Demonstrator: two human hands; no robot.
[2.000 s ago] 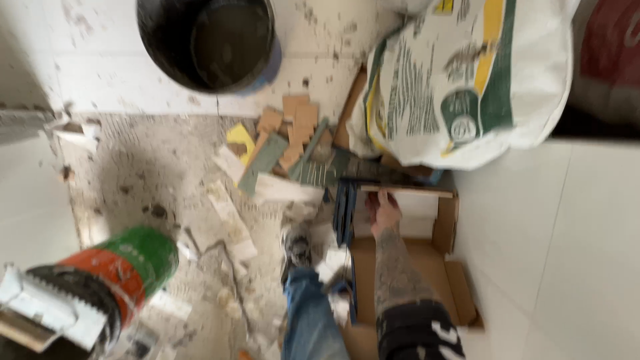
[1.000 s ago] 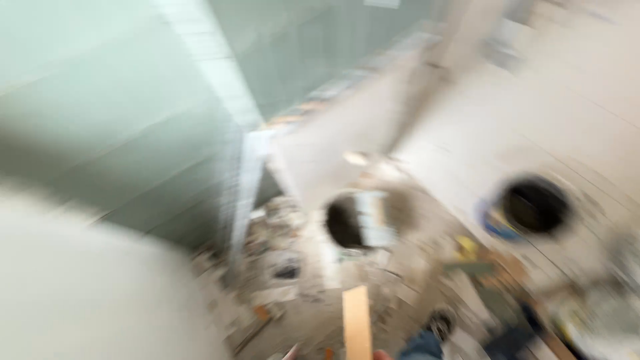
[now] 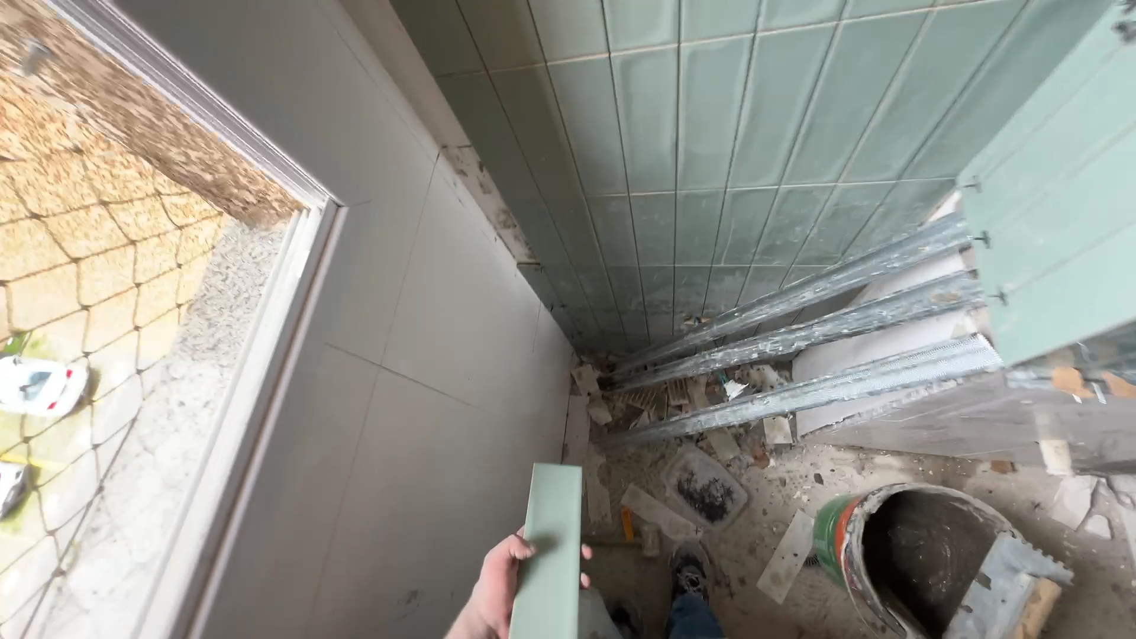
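My left hand [image 3: 504,577] comes up from the bottom edge and holds a long, narrow, pale green glazed tile [image 3: 552,541]. The thumb lies at the tile's left edge and fingertips show at its right edge. Beside it on the left is a large light-grey tiled wall [image 3: 426,417]. Right of the tile, below, a bucket of grey mortar [image 3: 923,550] stands on the floor, with a notched trowel [image 3: 998,586] across its rim. Green tiles of the same look cover the wall [image 3: 657,133] ahead. My right hand is out of view.
Metal profiles [image 3: 799,328] lean across the corner over tile rubble [image 3: 666,395]. A plastic tub [image 3: 706,486] with dark residue and broken tile pieces [image 3: 788,555] lie on the dirty floor near my shoe [image 3: 690,572]. At the left is a window frame [image 3: 257,373] with netting outside.
Two seconds ago my right hand was in an open cardboard box; now only my left hand shows, holding a green tile. The view has swung from the floor toward the green wall and window.
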